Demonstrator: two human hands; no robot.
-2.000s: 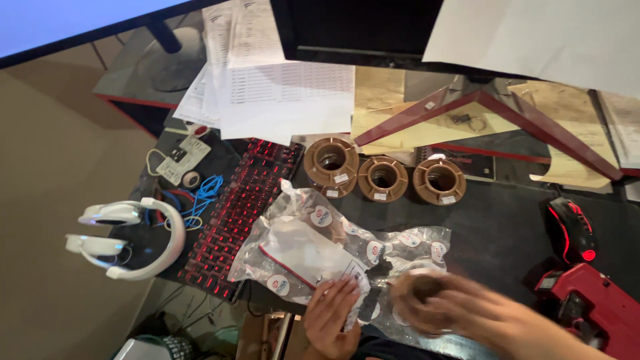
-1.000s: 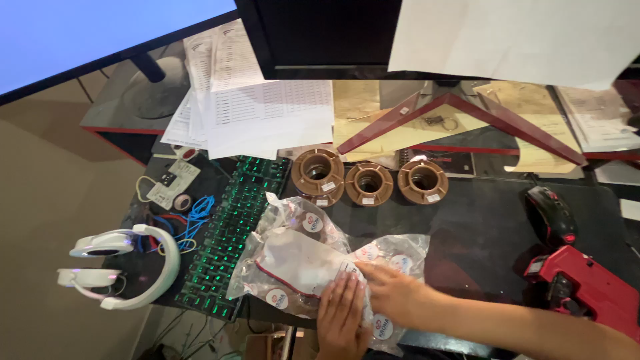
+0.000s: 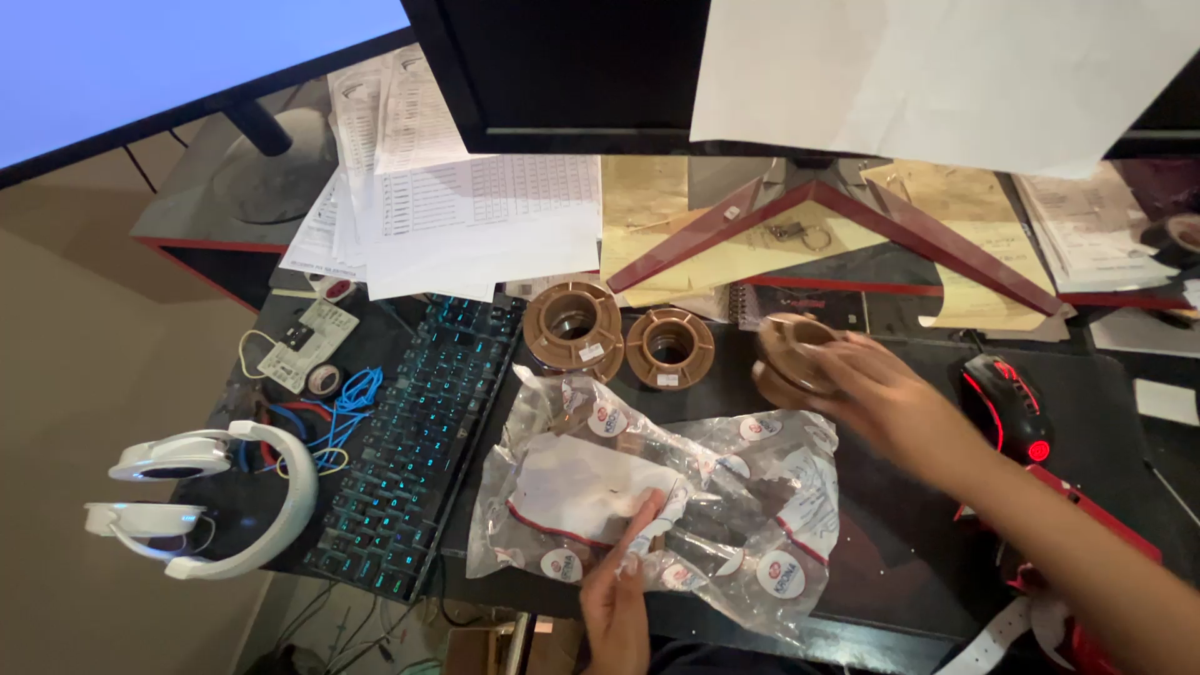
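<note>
My right hand [image 3: 877,403] grips a brown plastic flanged pipe fitting [image 3: 792,361], slightly blurred, above the dark desk mat. Two other fittings stand to its left: a larger brown fitting [image 3: 574,328], which seems stacked, and a smaller brown fitting [image 3: 669,349], each with a small label. Nearer me lies a clear plastic bag [image 3: 750,487] printed with round Krona logos, with white paper showing in it. My left hand [image 3: 628,572] holds the near edge of the bag between thumb and fingers. What the bag holds beneath the paper cannot be told.
A lit keyboard [image 3: 412,450] and white headphones [image 3: 291,506] are on the left, near blue cable [image 3: 352,403]. Behind the fittings stand a monitor's red legs [image 3: 947,248] and printed papers [image 3: 487,216]. A mouse [image 3: 1008,408] and a red device [image 3: 1097,525] lie right.
My right hand has moved from the bag to the row of fittings and now holds the right one. One second ago, three stood there in a row. My left hand stays at the bag.
</note>
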